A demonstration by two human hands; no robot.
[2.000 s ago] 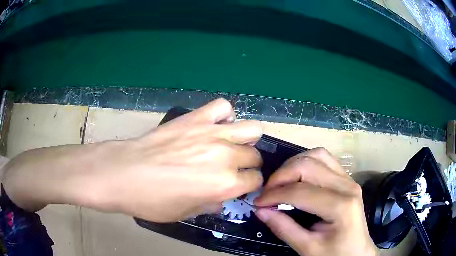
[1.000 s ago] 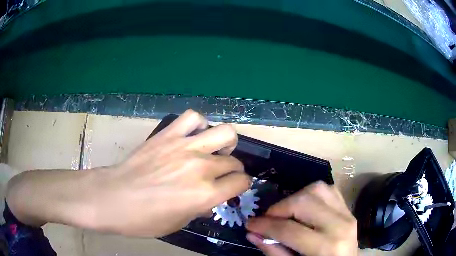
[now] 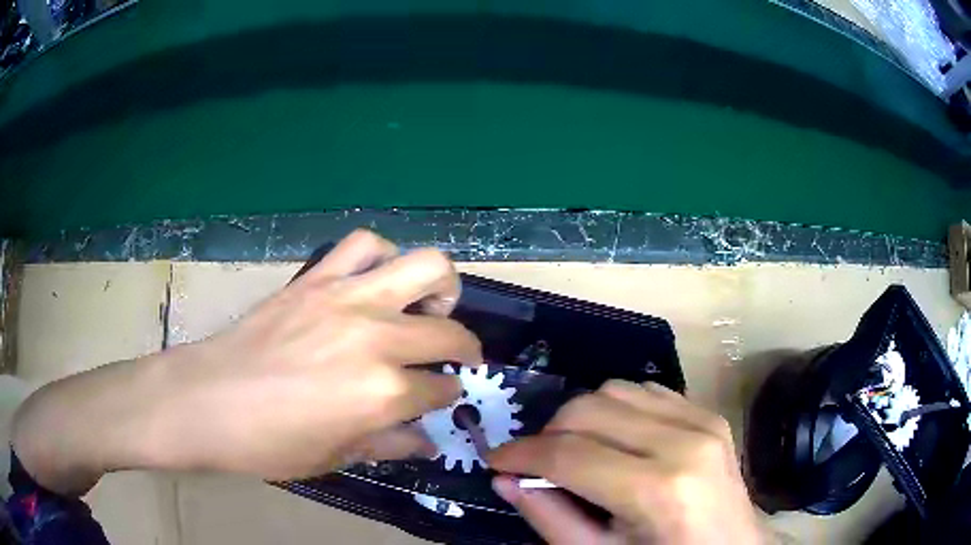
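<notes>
A white spur gear (image 3: 495, 401) lies flat in the open black base housing (image 3: 612, 343), with a dark centre hole. A ribbon cable (image 3: 478, 438) rises from that hole toward my right hand. My right hand (image 3: 634, 468) pinches the cable near its free end, where the small white connector (image 3: 536, 483) shows between thumb and fingers. My left hand (image 3: 330, 367) reaches over the left part of the housing, its fingertips at the gear's left edge. Those fingertips are partly hidden, so I cannot tell what they grip. A small white part (image 3: 439, 505) sits by the housing's near edge.
A second unit stands at the right, with a round black fan head (image 3: 783, 431) and an open black housing (image 3: 905, 309) holding another white gear. The cardboard-covered bench (image 3: 96, 309) lies beneath. The green conveyor belt (image 3: 479, 149) runs across beyond it. Clear plastic wrap shows at the top right.
Both hands and the housing have shifted left in the picture. More of the gear and its centre hole now shows between the hands. The cable end stays in my right hand.
</notes>
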